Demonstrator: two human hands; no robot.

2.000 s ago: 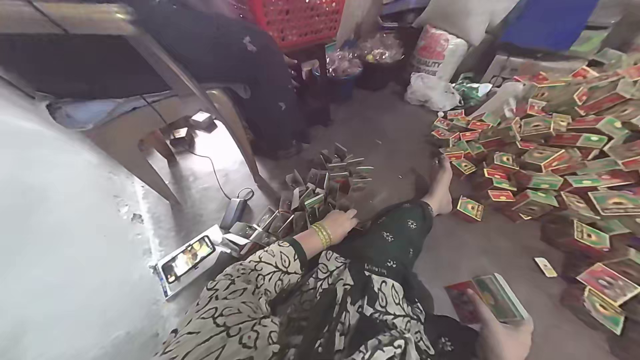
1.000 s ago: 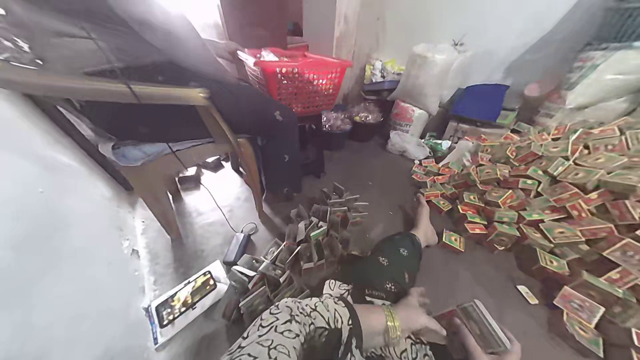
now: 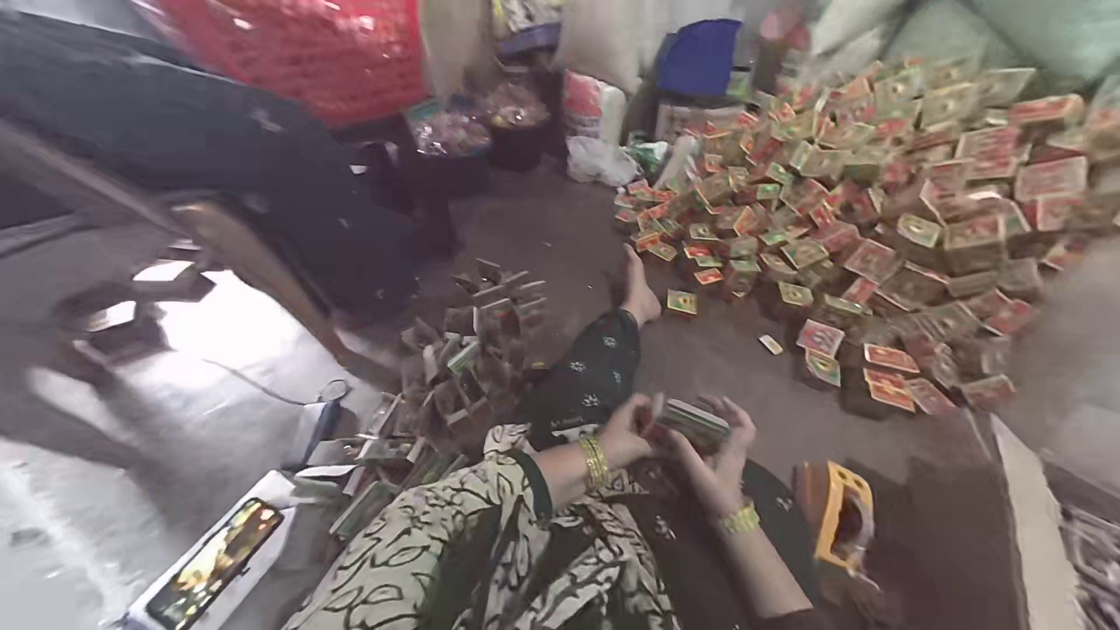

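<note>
Above my lap, a small stack of flat printed boxes or cards (image 3: 696, 422) lies between my two hands. My left hand (image 3: 628, 430) grips its left end. My right hand (image 3: 719, 459) is under and beside its right part, with the fingers partly raised; whether it grips the stack is unclear. On the floor to the left spreads a pile of similar dark small boxes (image 3: 472, 350). At the right a large heap of small red and green printed boxes (image 3: 866, 210) covers the floor.
A phone (image 3: 214, 560) lies on a white box at lower left. A person's dark-clothed leg (image 3: 350, 219) and a chair (image 3: 262, 271) stand near a red basket (image 3: 306, 52). A yellow-framed object (image 3: 844, 516) is right of my lap. Bags (image 3: 595, 114) stand at the back.
My left hand was at the left pile two seconds ago, then moved right to the stack by my right hand. Both hands are now together above my lap.
</note>
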